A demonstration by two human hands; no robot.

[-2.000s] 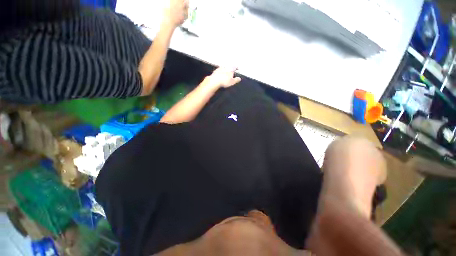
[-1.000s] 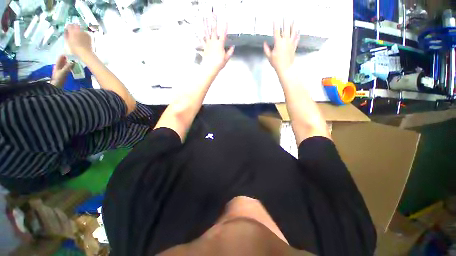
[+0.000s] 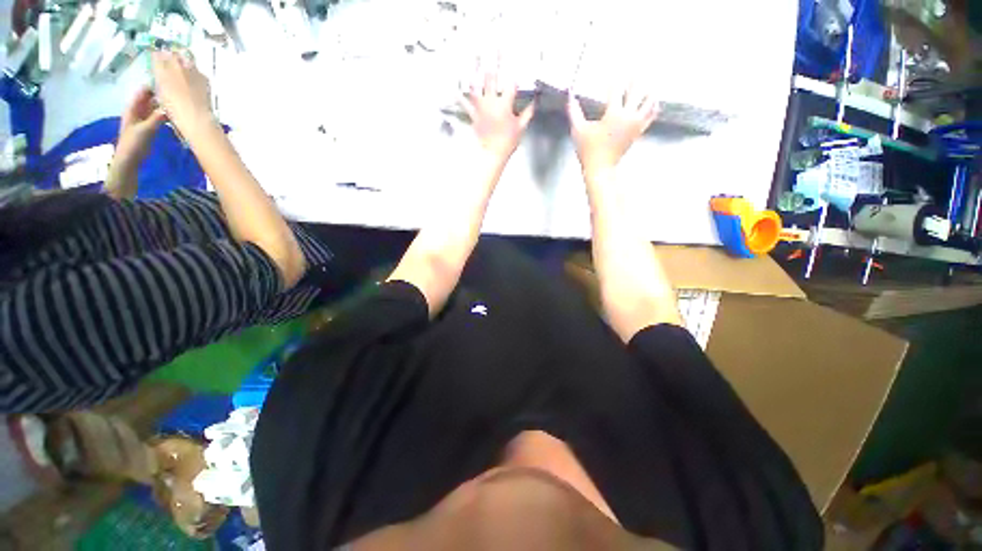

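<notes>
A row of white units with a grey side (image 3: 689, 114) lies across the white worktable (image 3: 398, 161) in front of me; its white top merges with the bright table. My left hand (image 3: 497, 116) and my right hand (image 3: 612, 126) are side by side at its near edge, fingers spread and pointing away from me. The fingertips reach onto the row. Neither hand is closed around anything. The open cardboard carton (image 3: 802, 371) stands at the table's near edge on the right, partly hidden by my right arm, with white units (image 3: 698, 312) inside.
An orange and blue tape dispenser (image 3: 745, 226) sits at the table's near right corner. A coworker in a striped top (image 3: 140, 291) handles a piece at the left, by a heap of white units (image 3: 97, 38). A thin dark tool (image 3: 359, 186) lies near the front edge. Racks stand right.
From two seconds ago, both my hands have come up onto the table at the row. Over the last second they have moved slightly closer together. The coworker's hands have shifted near the heap.
</notes>
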